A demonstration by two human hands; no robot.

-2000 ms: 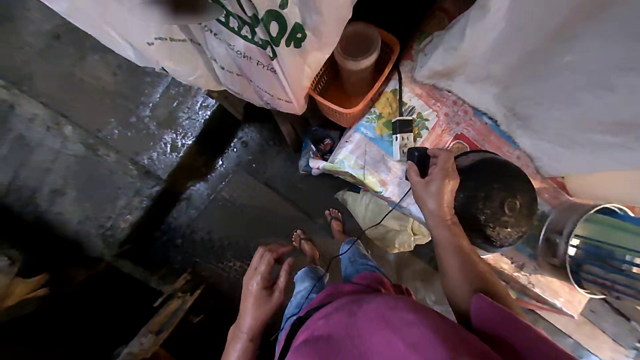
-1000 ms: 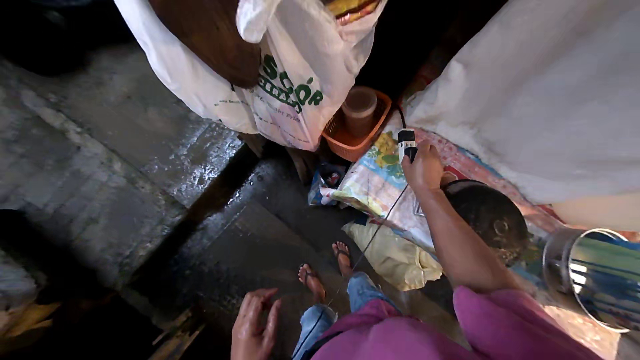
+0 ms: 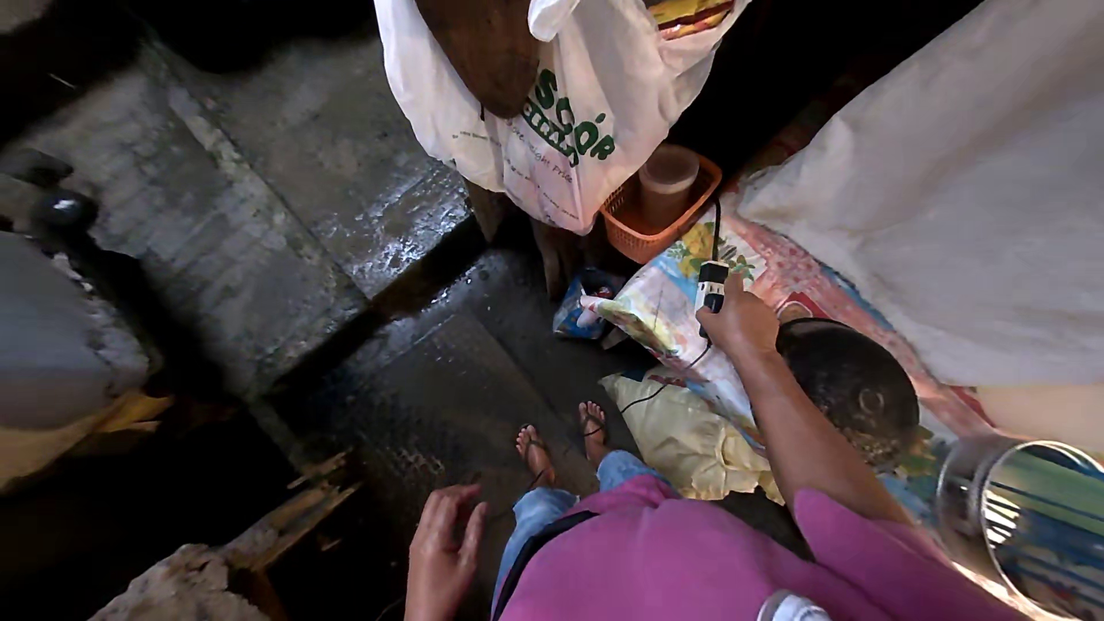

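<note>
My right hand (image 3: 740,321) is at the near end of a white and black extension socket (image 3: 712,283), with its fingers closed around a dark plug there. The socket lies on a table with a floral plastic cover (image 3: 660,297). A black cord runs up from it towards an orange basket, and a thin dark cord hangs down from beside my hand over the table's edge. My left hand (image 3: 444,548) hangs over the floor at the bottom, fingers loosely bent and apart, holding nothing.
An orange plastic basket (image 3: 642,246) holds a lidded container (image 3: 668,172). Beside it hangs a white plastic bag (image 3: 517,164). A blackened round pot (image 3: 849,379) and a metal cylinder (image 3: 966,492) stand right of my forearm. A pale sack (image 3: 690,431) lies below the table's edge. The floor (image 3: 414,379) looks wet.
My right hand has moved with the plug from beside the socket onto its near end. My left hand has dropped lower. The view has shifted.
</note>
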